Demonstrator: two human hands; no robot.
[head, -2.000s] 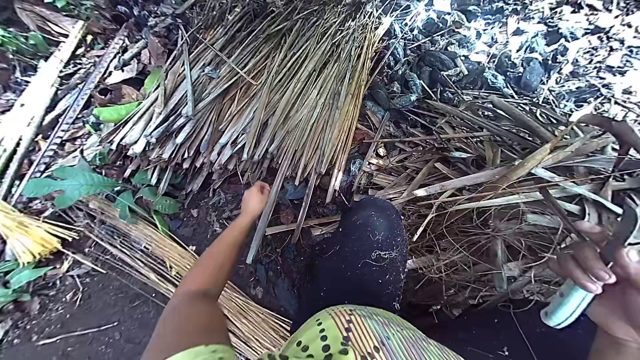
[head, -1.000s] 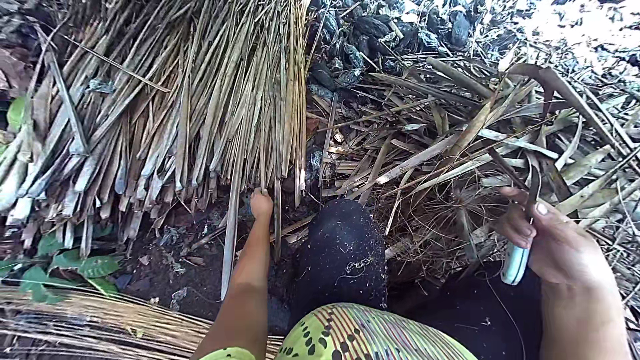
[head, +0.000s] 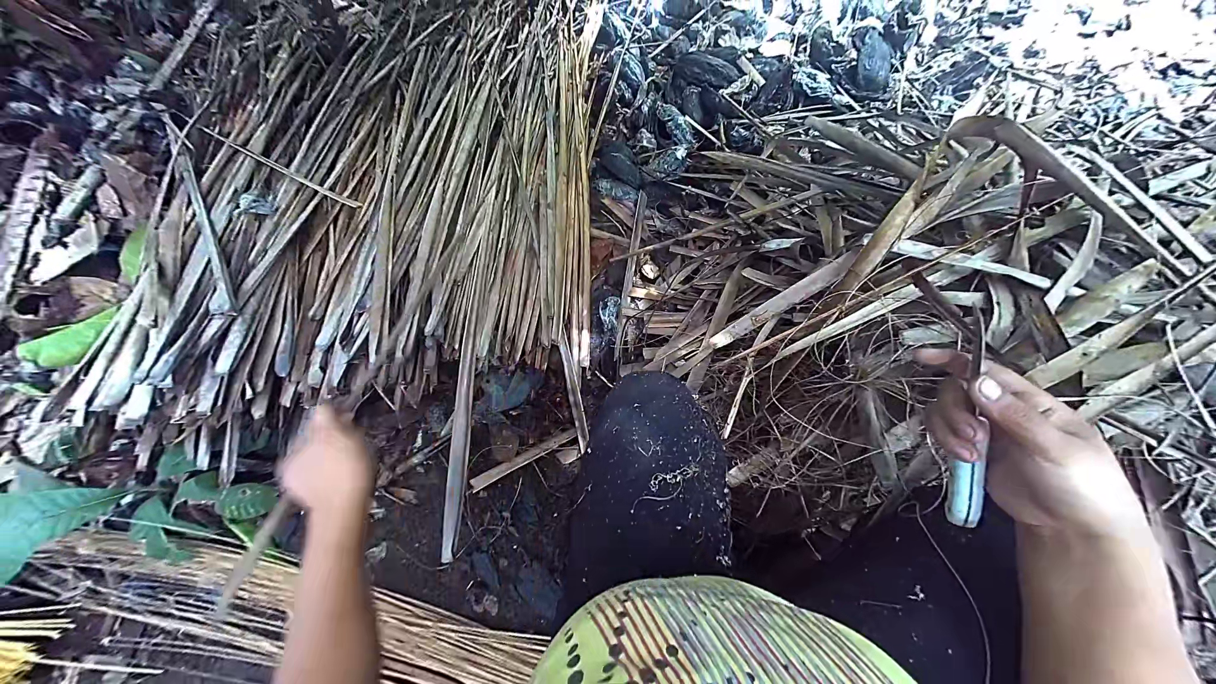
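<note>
My left hand, blurred, is closed on a dry leaf strip, whose end hangs below the fist. It is at the lower edge of a pile of dry leaf strips. On the right, my right hand holds a knife with a pale handle, its dark narrow blade pointing up between thumb and fingers. A dark strip end touches the fingers near the blade. Behind that hand lies a tangled heap of flat dry leaf pieces.
A bundle of thin tan sticks lies at the lower left beside green leaves. Dark husk-like lumps cover the ground at the back. My knee in dark cloth stands between the two heaps.
My left hand has moved left from the pile's lower middle edge, with a strip now in its fist. My right hand still holds the knife. The view has shifted.
</note>
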